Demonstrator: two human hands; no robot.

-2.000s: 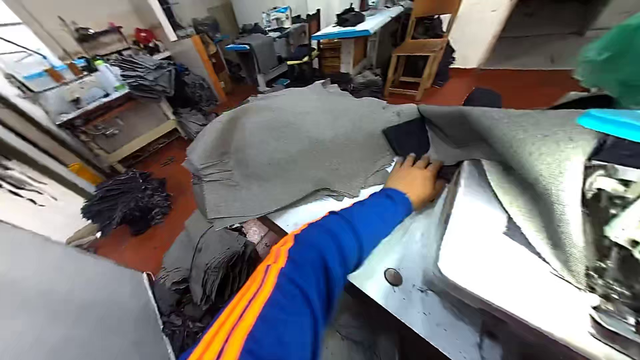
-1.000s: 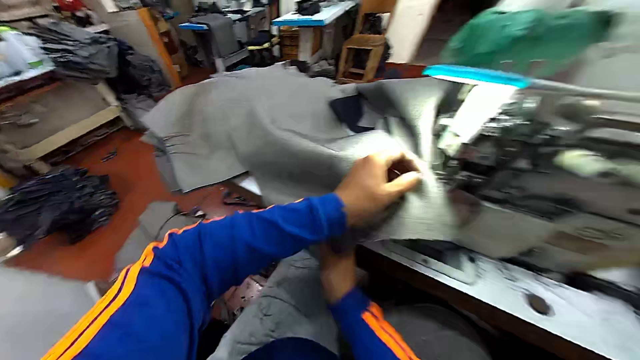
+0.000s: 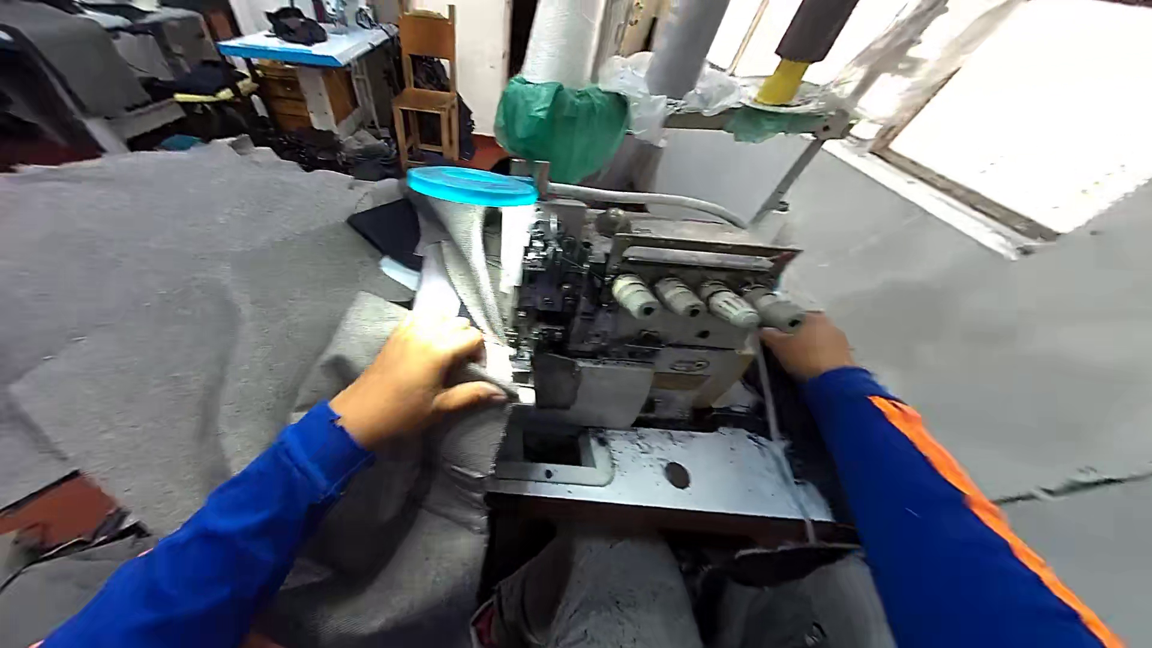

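Note:
Grey fabric (image 3: 270,261) spreads over the left side and bunches up against an overlock sewing machine (image 3: 666,315). My left hand (image 3: 418,373) grips the fabric's edge close to the machine's needle area, thumb toward the machine. At the machine's right end, my right hand (image 3: 810,346) touches or reaches behind the last of several tension knobs (image 3: 634,295); its fingers are partly hidden. A blue ring-shaped lamp or magnifier rim (image 3: 472,186) sits above the needle area. A dark fabric piece (image 3: 391,232) lies behind the grey fabric.
Thread cones wrapped in green plastic (image 3: 562,126) stand behind the machine. A wooden chair (image 3: 427,85) and a blue-edged table (image 3: 306,47) are farther back. The grey wall (image 3: 972,360) rises close on the right. The metal machine table (image 3: 684,468) has a round hole.
The view has swung right to the machine. My left hand has come to the fabric edge beside the needle area. My right hand has moved away from my left, to the machine's right end.

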